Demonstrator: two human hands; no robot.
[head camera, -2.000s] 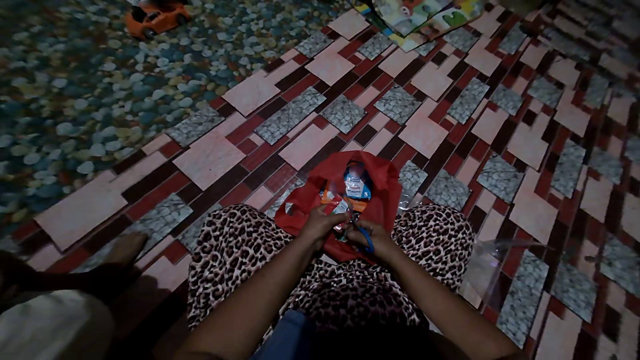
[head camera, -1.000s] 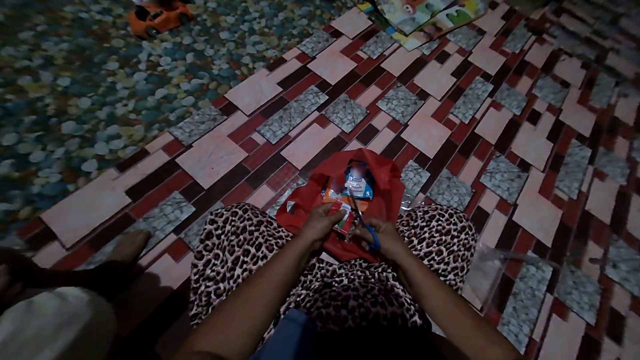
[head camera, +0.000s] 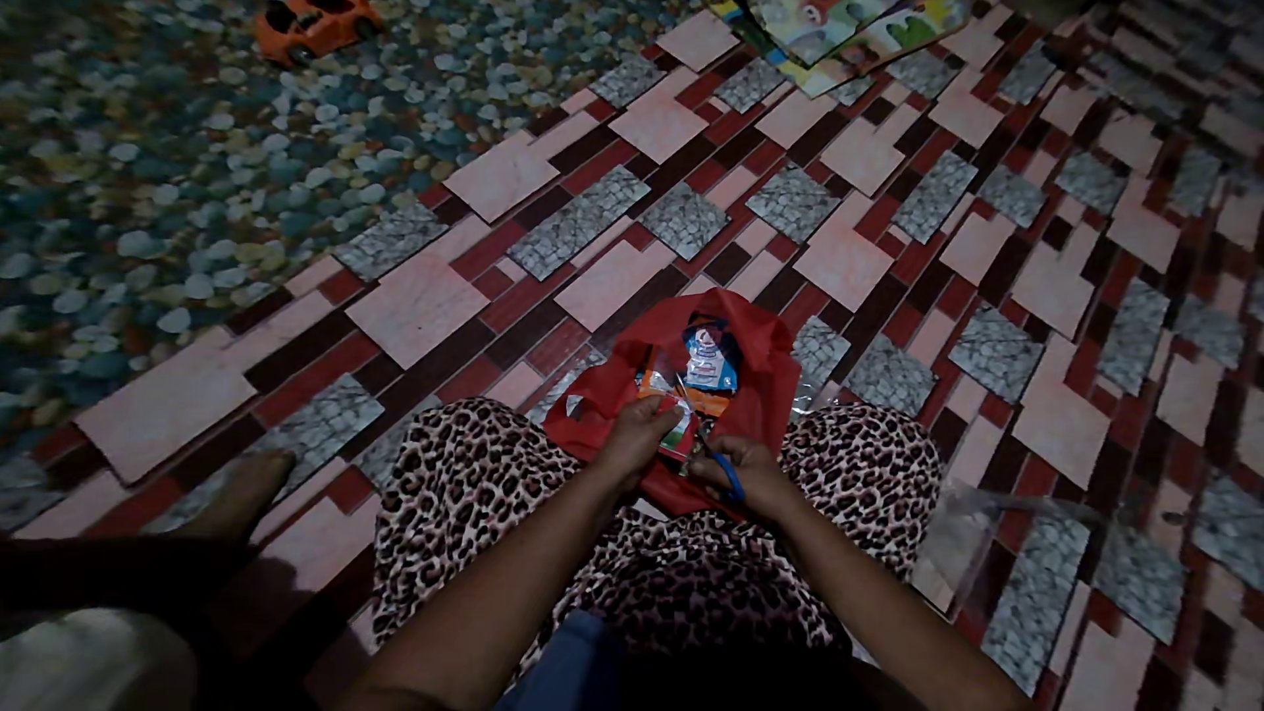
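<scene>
A red cloth bag lies opened out between my knees on the leopard-print garment. Inside it rest a blue and white packet and an orange packet. My left hand pinches a small red, white and green packet above the bag. Scissors with blue handles are in my right hand, just right of that packet. The blades point up and left, beside the fingers of my left hand; dim light hides whether they touch the packet.
Another person's foot is on the tiled-pattern floor at the left. An orange toy car stands on the pebble-pattern mat. Colourful printed sheets lie at the top. Clear plastic lies right of my knee.
The small packet in my left hand shows more of its surface than two seconds ago, and the scissors have shifted slightly beside it. Both hands remain over the red bag.
</scene>
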